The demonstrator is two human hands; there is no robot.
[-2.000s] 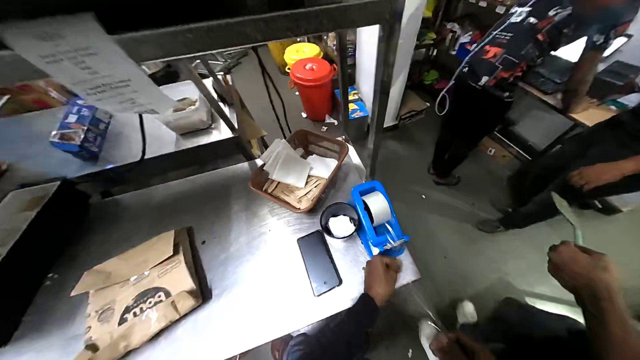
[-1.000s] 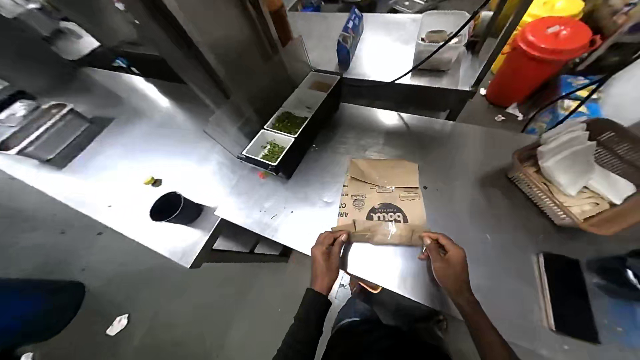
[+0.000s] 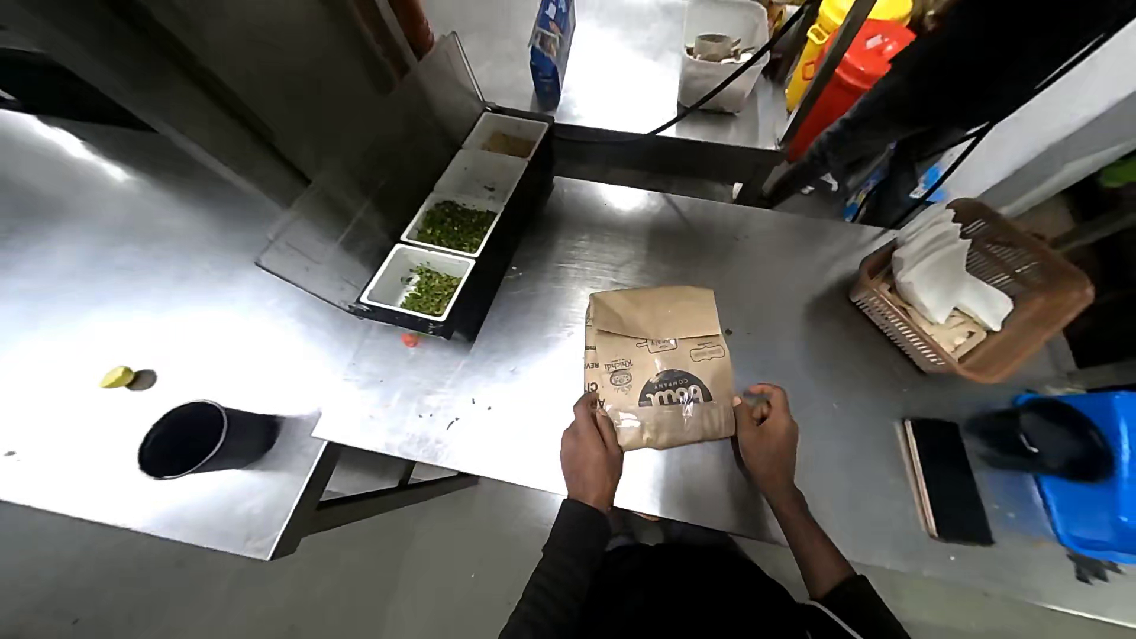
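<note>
A brown paper bag (image 3: 657, 355) with dark print lies folded on the steel table, a strip of clear tape across its near end. My left hand (image 3: 592, 453) grips the bag's near left corner, thumb on top. At the near right corner, my right hand (image 3: 765, 437) has its thumb and curled fingers against the bag's edge. Right of the hands are a dark phone (image 3: 950, 481), a black cup (image 3: 1040, 439) and a blue tape dispenser (image 3: 1096, 479), partly cut off by the frame.
A brown plastic basket (image 3: 905, 342) with white paper packets stands at the right. Beyond the bag to the left, a black holder carries white tubs (image 3: 377, 288), two with chopped greens. A black container (image 3: 209, 439) and a lemon piece (image 3: 117, 377) are on the left counter (image 3: 80, 515).
Two seconds ago my hand was at the tape dispenser and the bag lay at the left with its flap up. Since one second ago both hands have stayed at the bag's near corners.
</note>
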